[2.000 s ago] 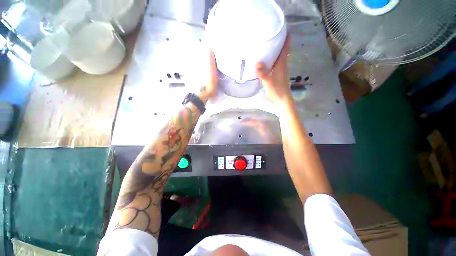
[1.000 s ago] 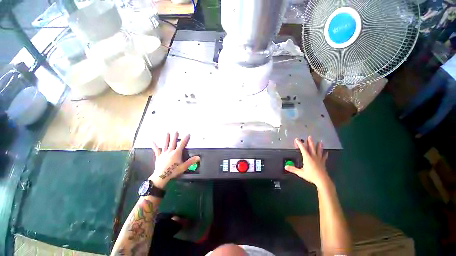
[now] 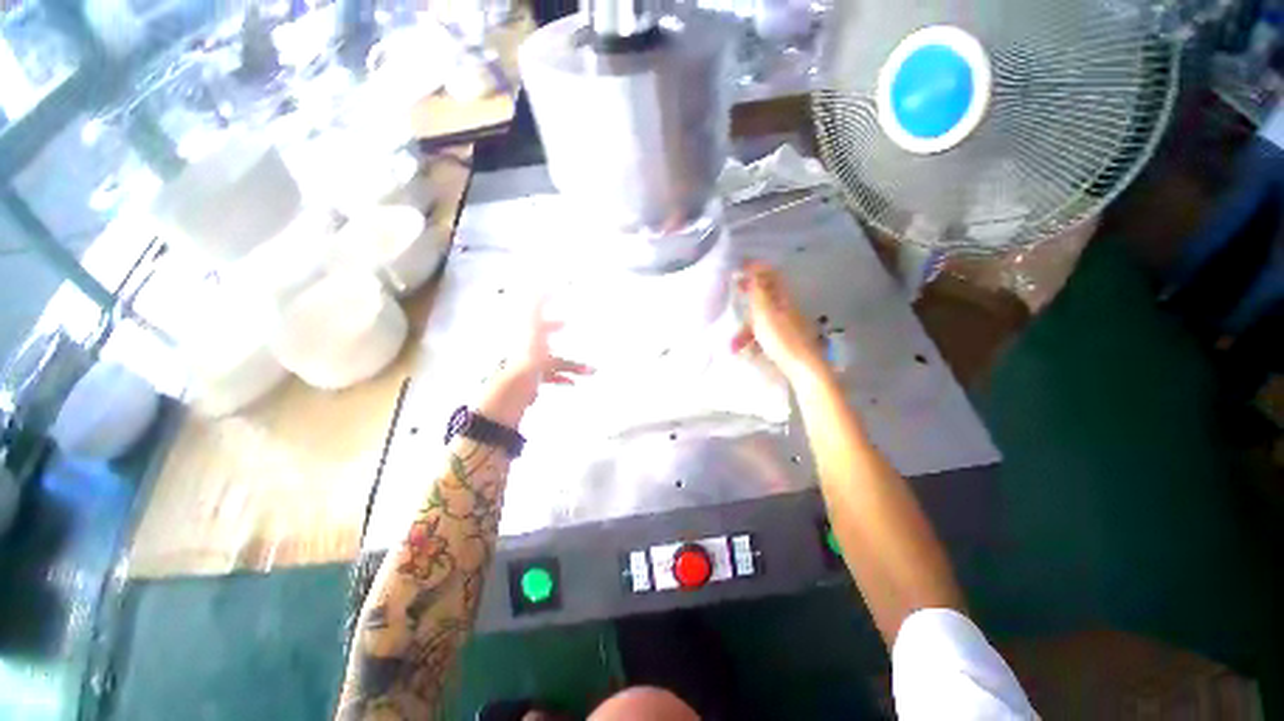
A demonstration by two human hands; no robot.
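A white plastic housing (image 3: pixel 662 307) sits on the machine plate (image 3: pixel 901 409) under the large silver press head (image 3: pixel 634 134). Its outline is washed out by glare. My right hand (image 3: pixel 762 313) is at the housing's right side with the fingers bent; whether it grips is unclear. My left hand (image 3: pixel 544 359) is at the lower left of the housing, fingers apart, blurred by glare. Translucent film (image 3: pixel 732 402) lies on the plate below the housing.
White bowls (image 3: pixel 338 331) stand grouped on cardboard (image 3: pixel 240 493) at the left. A fan (image 3: pixel 935 88) with a blue centre is at the back right. The front panel has a green button (image 3: pixel 537 585) at left, a red button (image 3: pixel 691 566) in the middle and another green button partly behind my right arm.
Both hands have left the green buttons and moved forward to the housing. The press head shows larger and higher in the view, and the camera view has shifted.
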